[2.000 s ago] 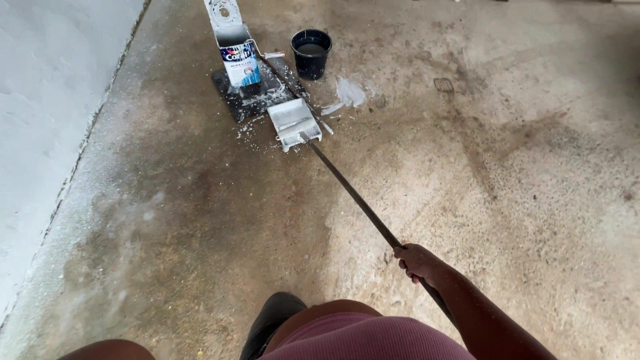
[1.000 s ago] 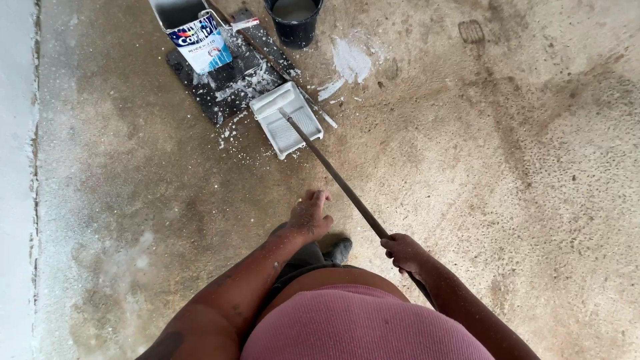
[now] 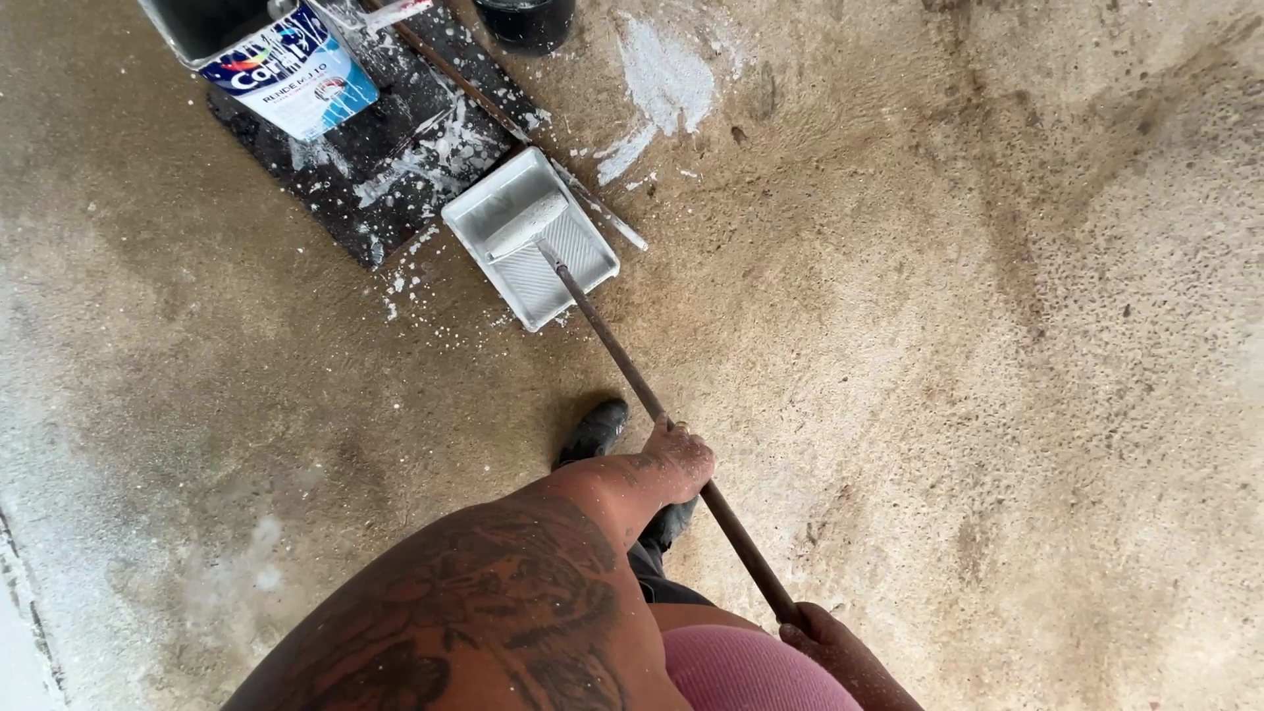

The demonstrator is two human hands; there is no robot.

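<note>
Both hands hold the long brown pole (image 3: 620,357) of a paint roller. My left hand (image 3: 681,460) is closed around its middle, and my right hand (image 3: 818,632) grips it lower down, near my body. At the far end, the white roller sleeve (image 3: 526,225) lies across a paint tray (image 3: 595,283), resting on paint at the top of the ribbed slope. Beyond the tray stands an open Coral paint bucket (image 3: 308,84) on a dark, paint-spattered board (image 3: 326,197). How deep the paint is in the tray cannot be told.
A black bucket (image 3: 528,22) is cut off by the top edge. A paint-smeared stick (image 3: 602,212) lies past the tray's right side. White paint is smeared on the concrete floor (image 3: 668,79). A white wall (image 3: 18,632) meets the floor at lower left. My shoes are between me and the tray.
My left hand, out of view at first and then off the pole, has come onto the pole and closed around it. My right hand is now farther down the pole. The view has tilted down.
</note>
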